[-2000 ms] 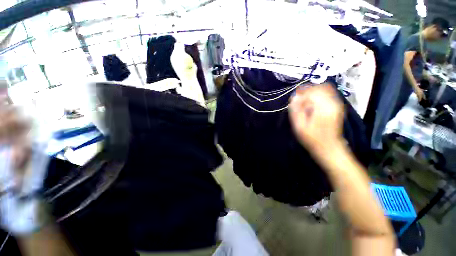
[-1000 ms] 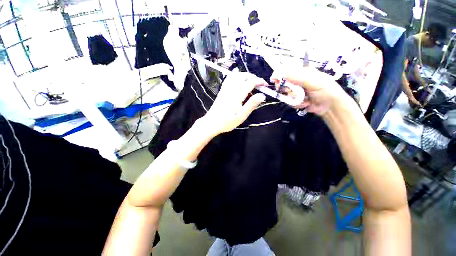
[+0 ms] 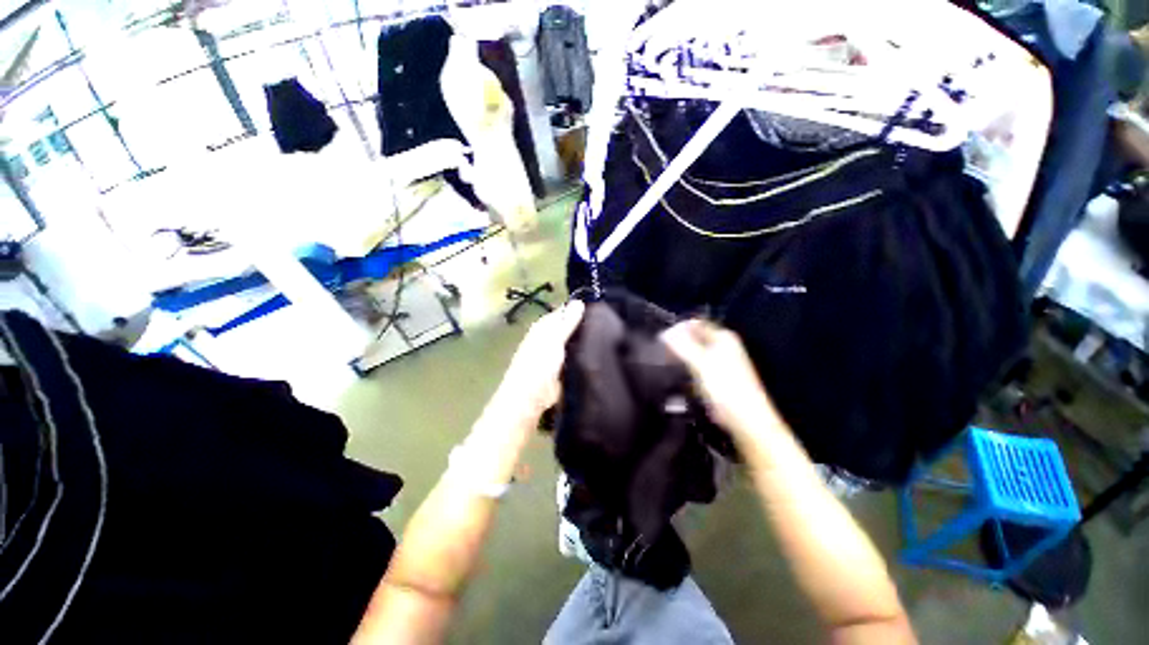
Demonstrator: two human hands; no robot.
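Note:
A black skirt (image 3: pixel 630 428) hangs bunched from one end of a tilted white hanger (image 3: pixel 668 183), its brownish inner side showing with a small pale tag. My left hand (image 3: pixel 551 359) grips its left edge just below the hanger clip. My right hand (image 3: pixel 716 359), slightly blurred, is at its upper right edge, fingers closed on the cloth. Behind, another black skirt (image 3: pixel 832 315) with pale curved lines near its waist hangs from white hangers.
A heap of black skirts (image 3: pixel 189 491) with pale lines lies at the left. A blue stool (image 3: pixel 1027 473) stands at the lower right. A white table or board (image 3: pixel 302 302) with blue cloth is at the left back. Denim-blue garments (image 3: pixel 1071 139) hang at the right.
Both hands have moved down from the hanger to the skirt's cloth. The hanger now tilts steeply, and the skirt hangs bunched from its lower end with its inner side showing.

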